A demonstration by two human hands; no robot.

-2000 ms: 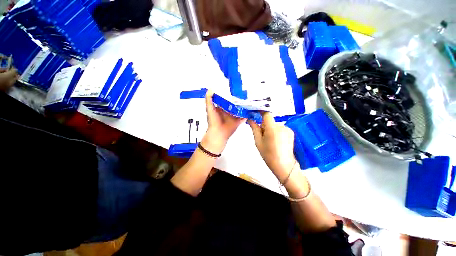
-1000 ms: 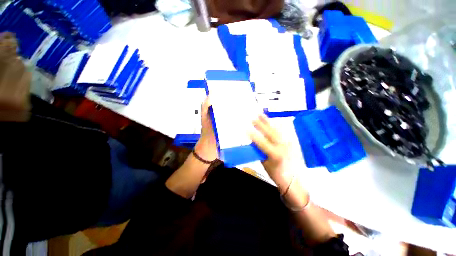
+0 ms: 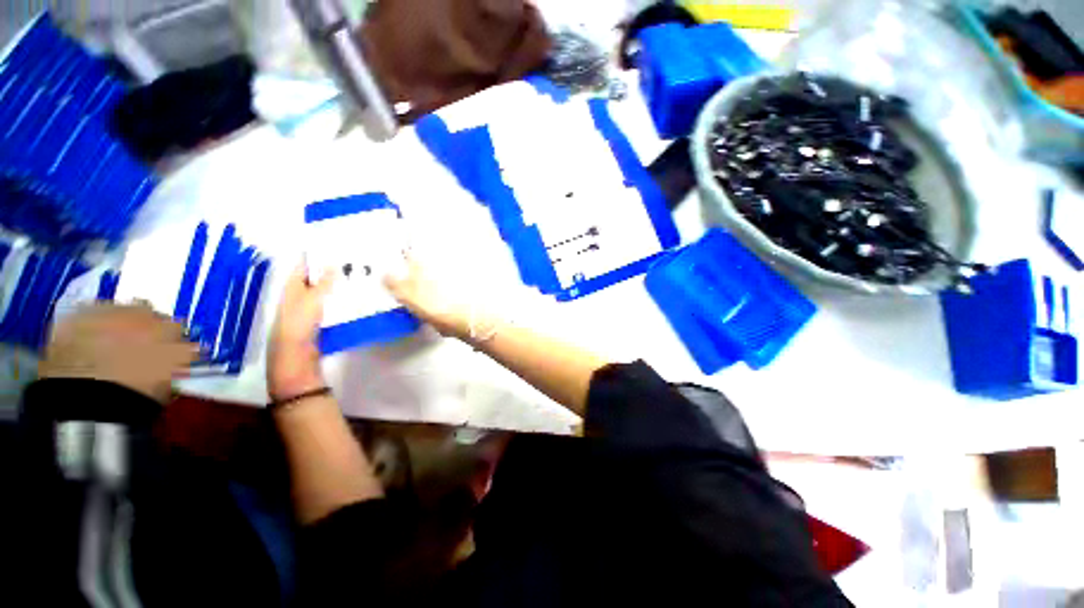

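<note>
A white retail box [image 3: 354,276] with blue ends and two small printed plugs lies face up at left of centre. My left hand [image 3: 297,318] holds its left edge, and my right hand [image 3: 416,291] is at its right edge. The fanned pile of white-and-blue boxes [image 3: 583,196] lies to the right, also with printed plugs. Blue empty trays [image 3: 731,303] lie overlapping beside the basket. The round grey-green basket [image 3: 955,226] is heaped with black cables [image 3: 820,178]. Whether another box lies beneath the held one cannot be told.
A co-worker's blurred hand [image 3: 113,344] is at left, touching finished packs [image 3: 220,297]. More blue boxes [image 3: 65,131] stand behind. A silver flask [image 3: 345,71] and brown cloth [image 3: 446,48] are at the far side. A blue box group [image 3: 993,327] stands at right.
Both my hands have moved left with the box, to the spot near the finished packs. The co-worker's hand has come to those packs. The view has shifted.
</note>
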